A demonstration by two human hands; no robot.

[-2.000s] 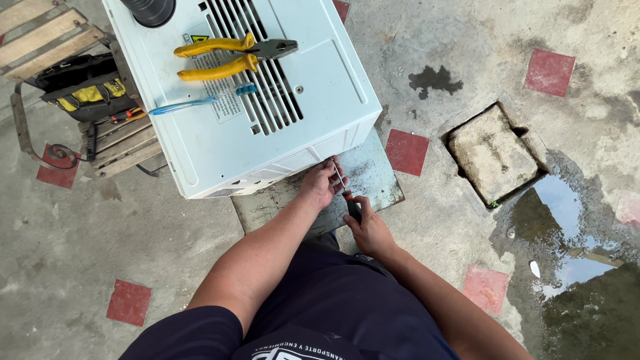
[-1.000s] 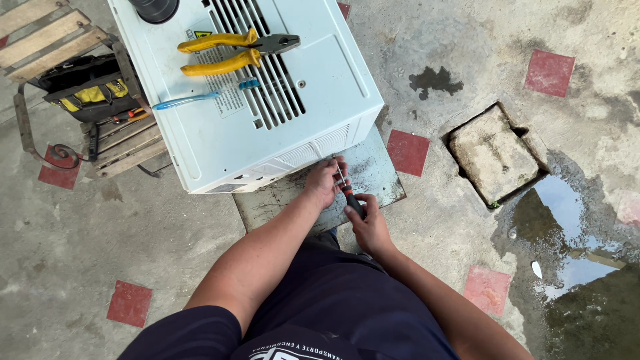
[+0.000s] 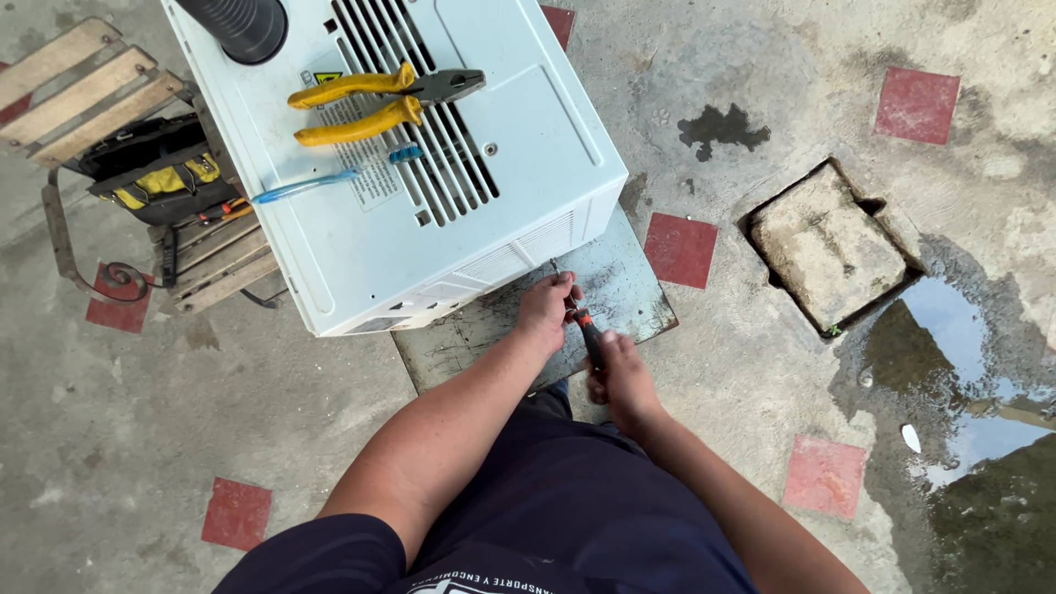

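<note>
My right hand (image 3: 623,375) grips the black and red handle of a screwdriver (image 3: 589,332). The fingers of my left hand (image 3: 549,307) are around its metal shaft, close to the lower side of a white appliance housing (image 3: 462,247). The shaft's tip is near that side; what it touches cannot be told. On the housing's vented panel lie combination pliers with yellow handles (image 3: 359,128) and a light-blue toothbrush (image 3: 305,187). A black corrugated hose (image 3: 239,25) joins the panel at its far left corner.
The appliance stands over a scratched metal sheet (image 3: 610,289). At left, a slatted wooden chair (image 3: 223,264) holds a black and yellow tool bag (image 3: 157,177). On the right are a sunken concrete cover (image 3: 825,247) and a puddle (image 3: 949,330) on the concrete floor.
My right hand has shifted slightly down and away from my left hand, still on the screwdriver's handle. My left hand stays by the appliance's side.
</note>
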